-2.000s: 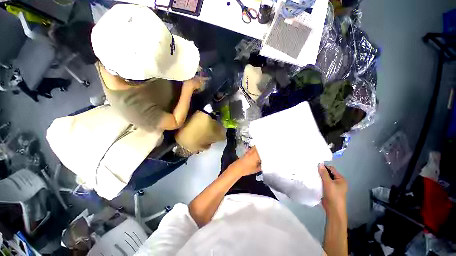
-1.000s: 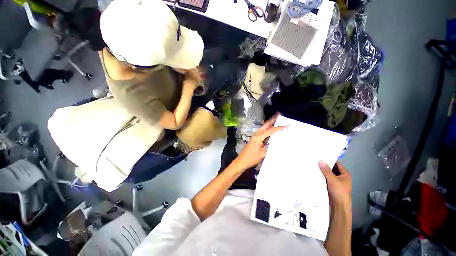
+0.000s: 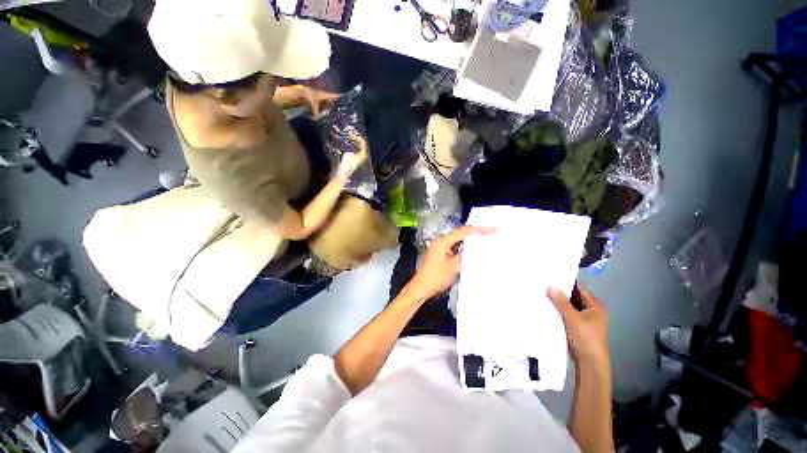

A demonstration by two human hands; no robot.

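Note:
White spec sheets (image 3: 518,283) are held in front of my body, with small black swatch-like blocks along the edge nearest me. Other print on the page is too washed out to read. My left hand (image 3: 444,258) holds the sheets' left edge, its index finger lying over the upper left of the page. My right hand (image 3: 581,320) grips the right edge, thumb on top and fingers behind. A small dark thing (image 3: 577,299) shows at my right hand, partly hidden.
A person in a white cap (image 3: 234,40) sits ahead left, holding a clear plastic bag (image 3: 345,133). A white table (image 3: 394,28) ahead bears scissors (image 3: 430,25). Dark and olive cloth (image 3: 591,175) and clear plastic (image 3: 633,115) lie beyond the sheets. An empty chair (image 3: 208,425) stands lower left.
The sheets have turned more upright in view, after earlier showing a blank side. My left hand has moved up their left edge. The seated person has turned and now holds up a clear bag.

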